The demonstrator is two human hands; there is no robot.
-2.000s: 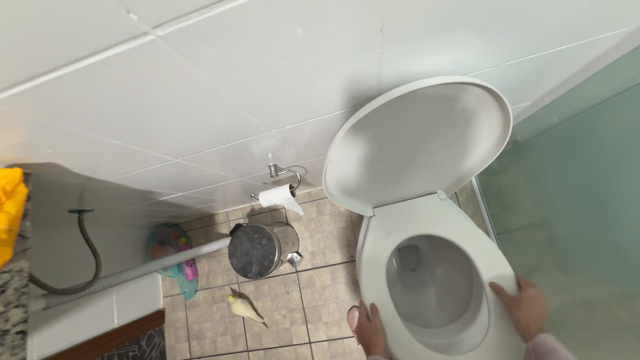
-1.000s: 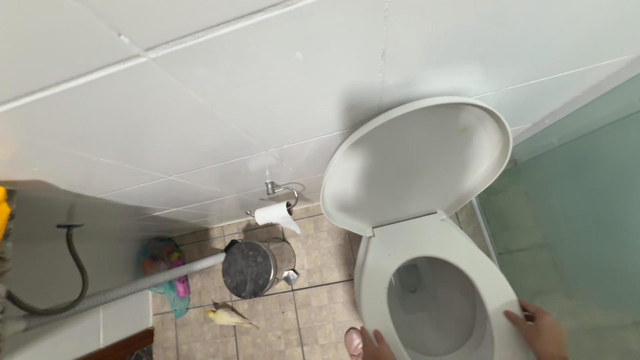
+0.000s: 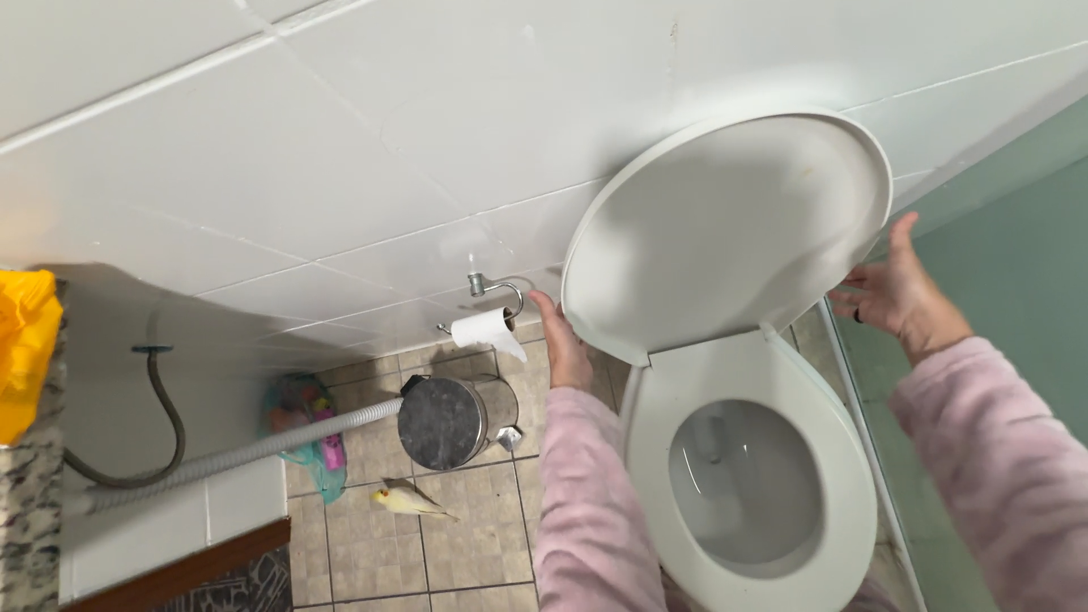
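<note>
A white toilet lid stands raised against the tiled wall, and below it the toilet seat lies flat on the bowl. My left hand is at the lid's lower left edge, thumb up, its fingers mostly hidden. At the lid's lower right edge is my right hand, fingers spread, a dark ring on one finger; some fingertips reach the rim or just behind it. Whether either hand presses on the lid is unclear. Both arms wear pink fleecy sleeves.
Left of the toilet are a toilet paper roll on a metal holder, a pedal bin, a yellowish cockatiel on the floor, a teal plastic bag and a corrugated drain hose. A glass panel stands at right.
Both hands have moved from the sides of the seat up to the sides of the raised lid. The sleeves now show much more.
</note>
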